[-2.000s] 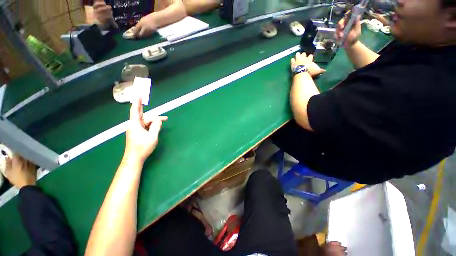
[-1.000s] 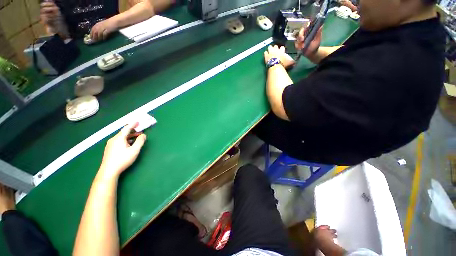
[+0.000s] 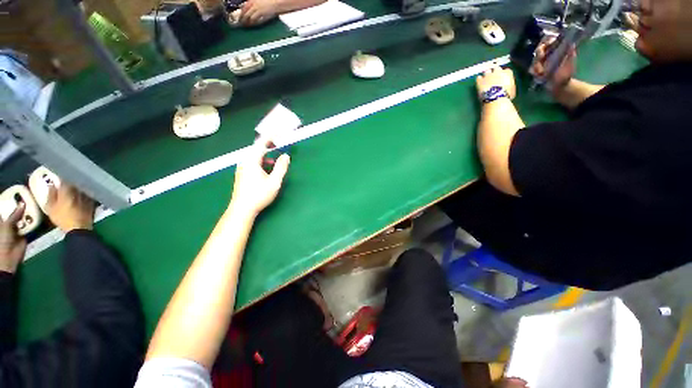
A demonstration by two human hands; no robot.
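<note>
My left hand (image 3: 258,176) reaches out over the white strip of the green bench. Its fingertips pinch the near end of a small flat white card (image 3: 278,123), which lies over the strip's far edge. Of my right hand (image 3: 514,383) only a small part shows at the bottom edge, at the near left corner of a white tray (image 3: 565,345); its grip is hidden. Cream housings lie on the line beyond the card: one with an open slot-like top (image 3: 196,121), one behind it (image 3: 211,92), and one to the right (image 3: 367,65).
At the left, another person's hands hold two cream housings (image 3: 45,184) beside a grey metal post (image 3: 64,148). At the right, a person in black works at a dark device (image 3: 531,49). A blue stool (image 3: 493,276) stands below. White paper (image 3: 322,17) lies across the line.
The view has swung left, and more of the neighbour's hands and housings shows. The card is held farther out over the strip than a second ago. Another housing now lies mid-line. My right hand has mostly left view.
</note>
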